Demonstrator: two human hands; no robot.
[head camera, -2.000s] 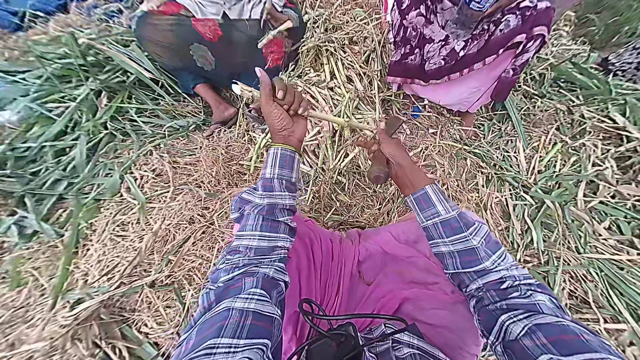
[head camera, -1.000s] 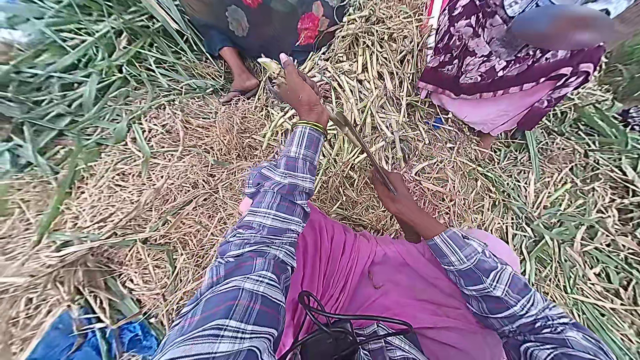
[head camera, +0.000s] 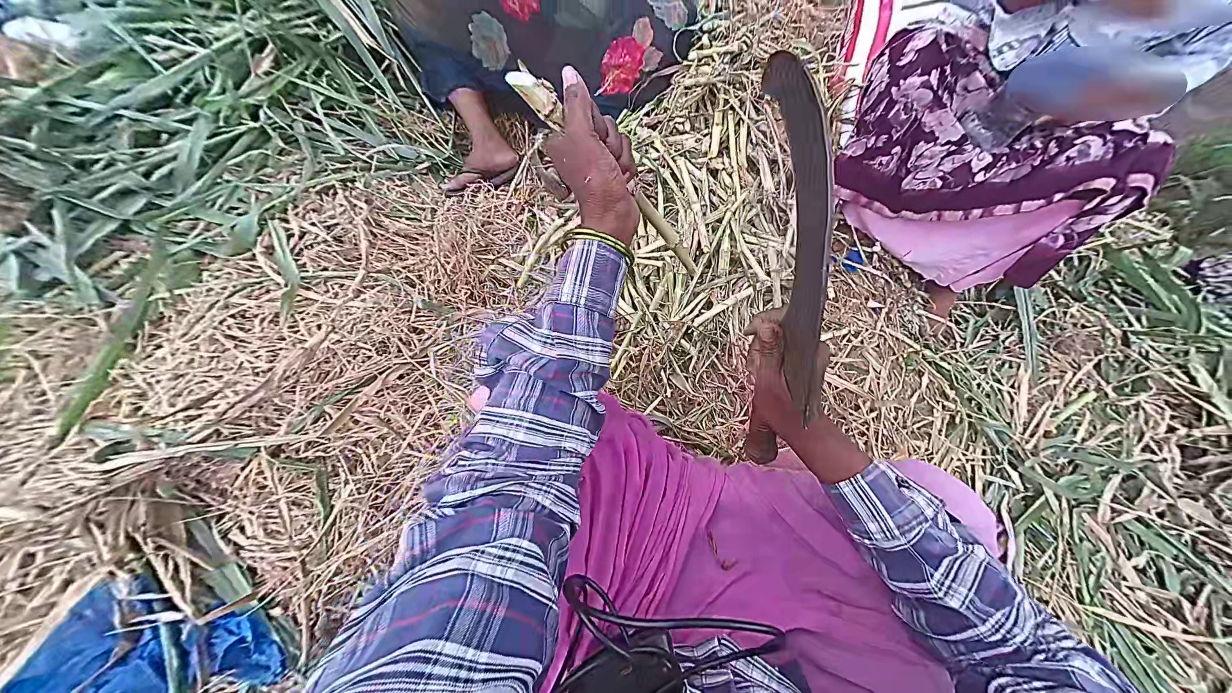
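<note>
My left hand (head camera: 594, 164) is closed around a pale plant stalk (head camera: 666, 231), whose white cut end points up and left past my fingers. In my right hand (head camera: 778, 380) is the wooden handle (head camera: 760, 445) of a large curved blade (head camera: 810, 207). The dark blade stands raised, its broad side toward the view, and is apart from the stalk. Cut stalks (head camera: 717, 164) lie heaped on the ground between and beyond my hands.
Two people sit opposite, one in a dark flowered garment (head camera: 577, 48), one in a purple patterned garment (head camera: 953, 144). Green leaves (head camera: 173, 125) lie at upper left, dry straw (head camera: 318, 356) nearer. A blue cloth (head camera: 115, 635) is at lower left; a black cable (head camera: 693, 624) rests on my lap.
The blade in my right hand has swung from pointing up-left toward the stalk to nearly upright, away from it. My left hand keeps its hold on the stalk.
</note>
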